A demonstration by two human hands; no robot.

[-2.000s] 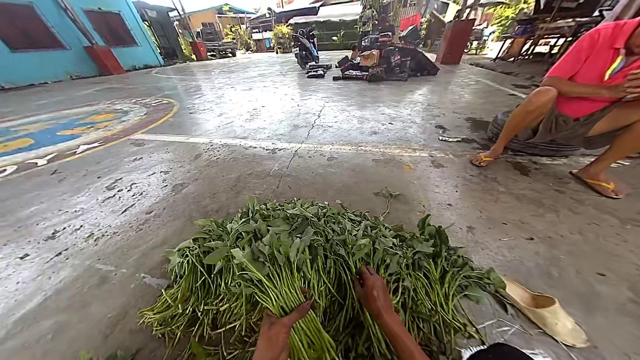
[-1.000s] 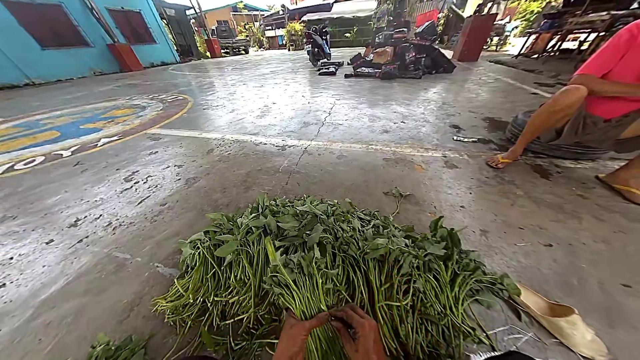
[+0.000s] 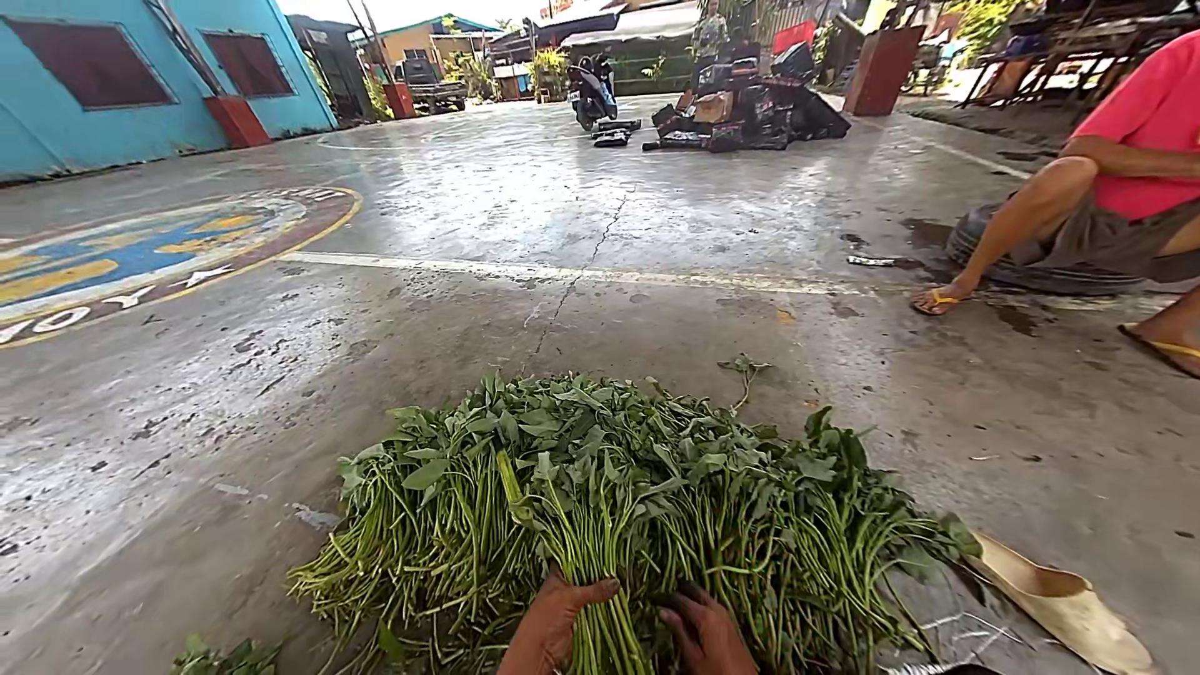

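A broad heap of leafy green stems [image 3: 797, 525], which look like water spinach, lies on the concrete with leaves pointing away from me and stalks toward me. At the bottom centre my left hand [image 3: 553, 623] is closed around a bunch of stems [image 3: 605, 562], thumb across the front. Just right of that bunch, my right hand [image 3: 703, 628] has curled fingers at the stalks of the heap; whether it grips any is hidden. A single leafy sprig [image 3: 745, 370] lies beyond the heap's far edge.
A pale slip-on shoe [image 3: 1064, 600] lies right of the heap. A few leaves [image 3: 225, 658] are at the lower left. At the right a person [image 3: 1125, 178] in a pink shirt sits on a tyre [image 3: 1059, 267]. Farther off are a pile of dark bags [image 3: 750, 112] and a motorcycle [image 3: 591, 92].
My hands were together on the bunch one second ago; now the right hand is apart from it, to its right, while the left still holds it.
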